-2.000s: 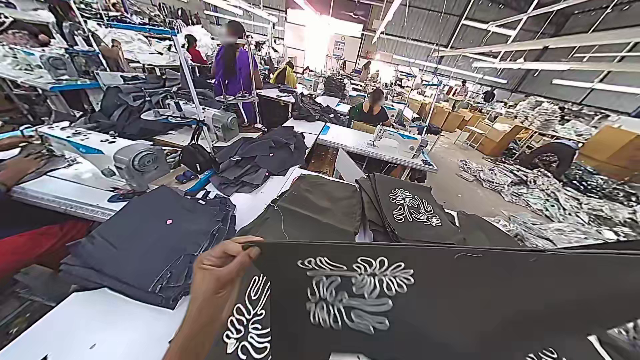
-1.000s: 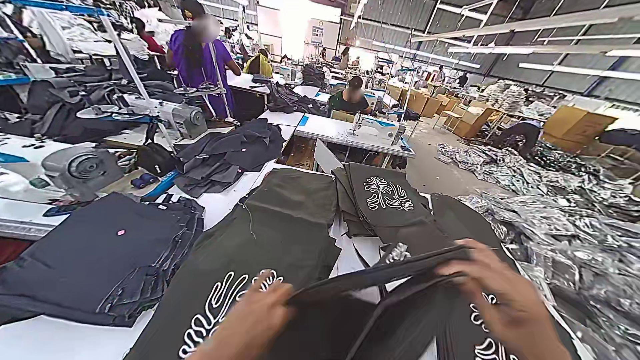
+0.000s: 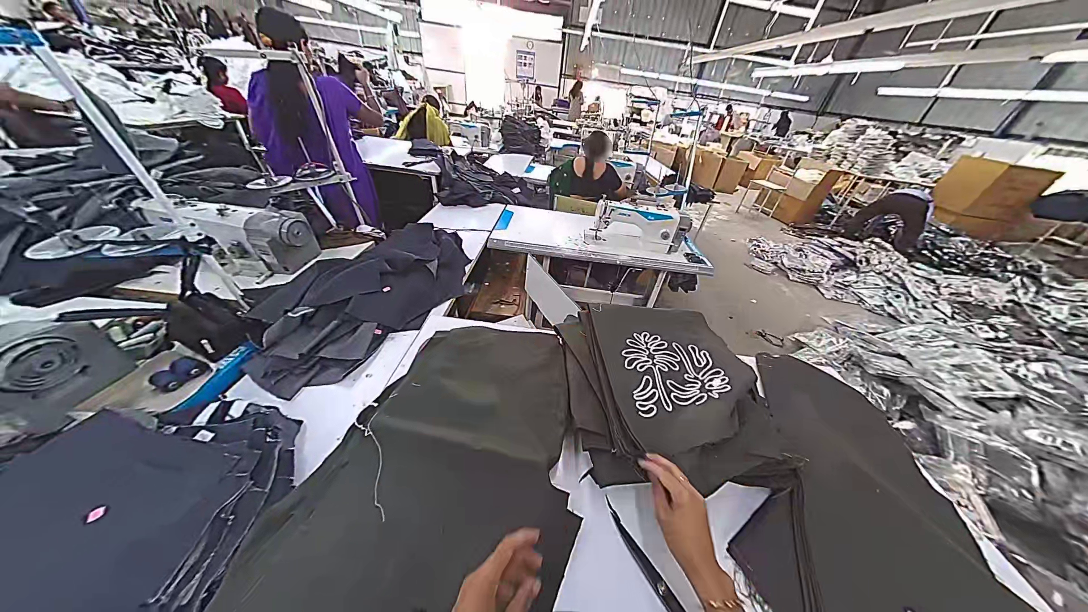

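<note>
My right hand (image 3: 680,510) reaches to the near edge of a stack of dark olive fabric pieces (image 3: 671,382), whose top piece bears a white looped motif; the fingertips touch that edge. Over the lower end of a long olive fabric panel (image 3: 476,425) is my left hand (image 3: 503,574), fingers apart and curled a little, holding nothing. A loose pale thread lies on that panel. Between the hands, scissors (image 3: 650,565) lie on the white table (image 3: 608,518), partly cut off by the frame. To the right another olive panel (image 3: 858,476) is spread.
Navy fabric pieces (image 3: 127,510) are stacked at the left, with a dark crumpled pile (image 3: 365,297) beyond. Sewing machines (image 3: 642,225) stand ahead and at the left. Several people work nearby, one in purple (image 3: 314,136). Bagged goods (image 3: 977,382) cover the floor at the right.
The olive fabric I held in both hands a second ago is no longer in them. My right hand has moved to the stack with the white motif, and scissors now show on the table.
</note>
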